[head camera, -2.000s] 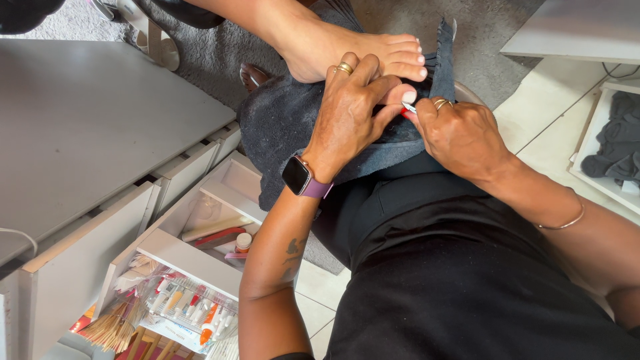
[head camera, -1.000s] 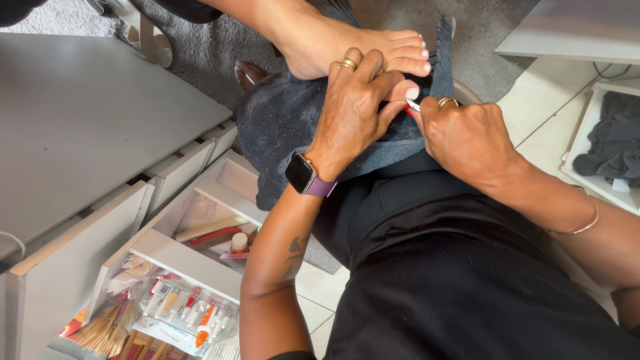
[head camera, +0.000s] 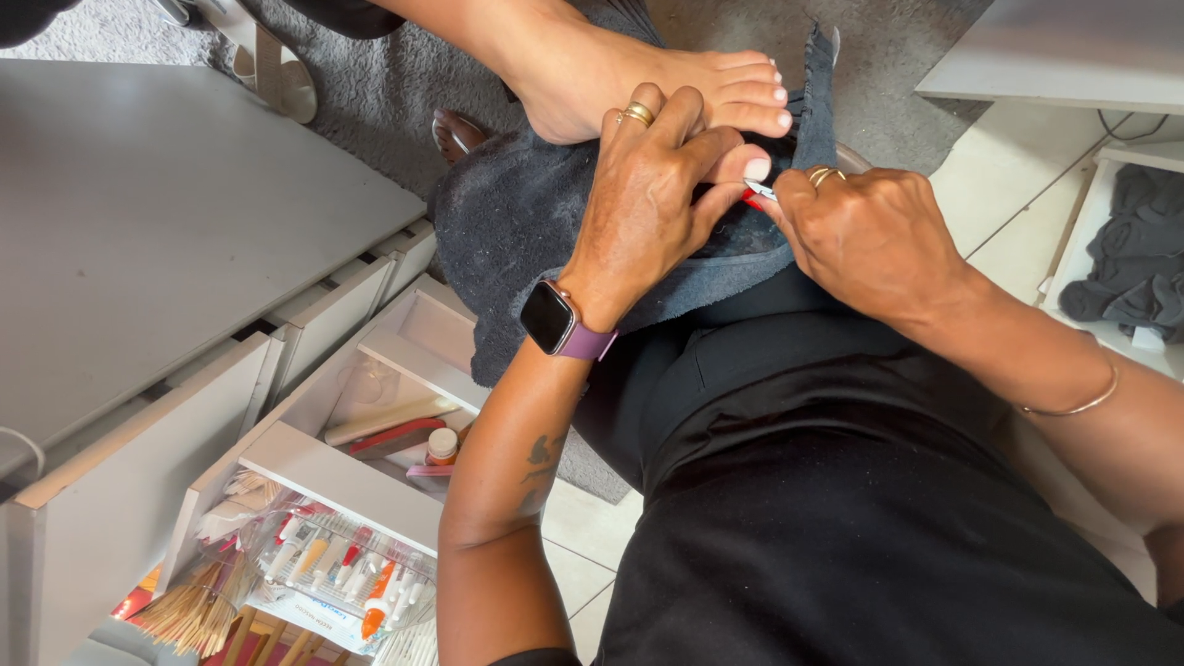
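Observation:
Another person's bare foot (head camera: 647, 88), its toenails painted white, rests over a dark towel (head camera: 518, 231) on my lap. My left hand (head camera: 652, 185), with a ring and a smartwatch (head camera: 549, 317) at the wrist, grips the big toe (head camera: 740, 163) between thumb and fingers. In my right hand (head camera: 860, 231) is a small metal nipper-like tool (head camera: 760, 190); its pointed tip is at the edge of the big toenail. Most of the tool is hidden by my fingers. Something red shows just under the tip, partly covered.
Open drawers at the left hold nail files (head camera: 393, 437), a small capped bottle (head camera: 442, 446), wooden sticks (head camera: 199, 606) and a clear box of tubes (head camera: 342, 560). A grey desktop (head camera: 166, 222) lies beside them. Dark rolled cloths (head camera: 1133, 250) fill a white drawer at the right.

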